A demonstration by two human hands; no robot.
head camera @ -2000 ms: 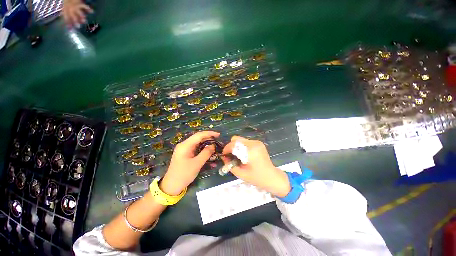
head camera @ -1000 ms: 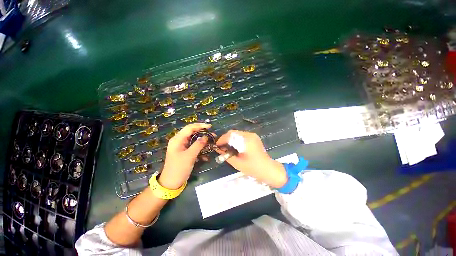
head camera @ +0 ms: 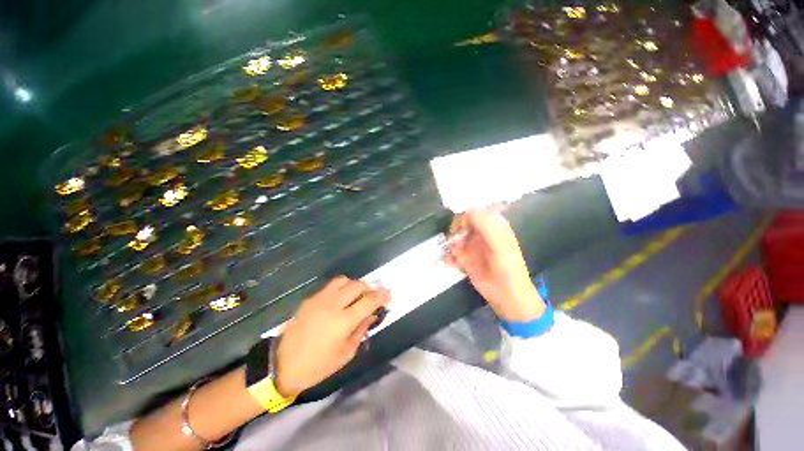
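My left hand [head camera: 324, 333] is at the lower middle, its fingers closed around a dark round housing [head camera: 377, 315], of which only an edge shows. My right hand [head camera: 490, 257] is to the right, its fingertips at the right end of the long white adhesive sheet [head camera: 413, 284]. A small, blurred, pale thing shows at those fingertips; I cannot tell whether it is held tweezers or part of the sheet. My left hand covers the sheet's left end.
The clear blister tray [head camera: 361, 189] with gold pieces lies beyond my left hand. The black tray [head camera: 31, 352] is at the left edge. A second white sheet [head camera: 494, 172], loose paper [head camera: 643, 183] and a densely filled clear tray [head camera: 564, 114] lie right. A red bin [head camera: 748, 308] stands beyond the bench.
My hands were together over the clear tray and are now apart. The right hand has moved to the white sheet's end. The view has swung right.
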